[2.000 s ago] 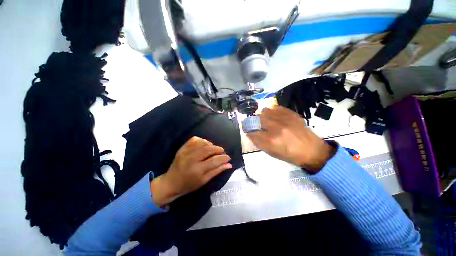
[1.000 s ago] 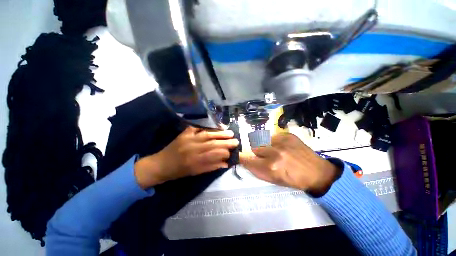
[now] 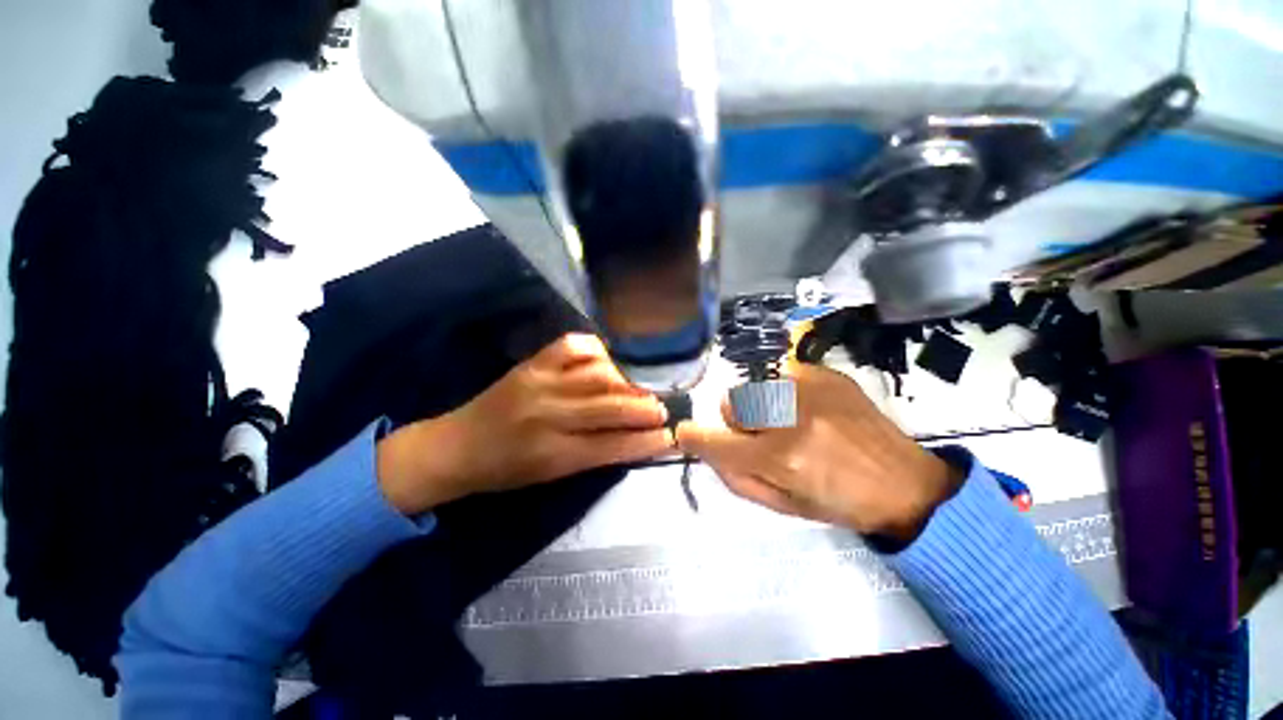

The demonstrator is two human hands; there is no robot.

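Observation:
A large black fabric panel lies left of the needle area and hangs over the table's front edge. My left hand holds the panel's edge just below the machine head, fingertips pinched. My right hand is close to it, fingertips at a small black strip between the hands. A thin dark tail hangs from it. The grey ribbed knob sits over my right hand. The white sewing machine head with a blue stripe is above; its shiny front cover hides the needle.
A large black strip pile lies at left, with a second black pile behind. Small black tabs lie right of the needle. A purple box stands at right. Snips with an orange-red handle lie beside my right sleeve. A ruler scale runs along the front.
My left hand has moved right and up to meet my right hand at the small strip. My right hand has moved slightly down. The view has come closer to the machine head.

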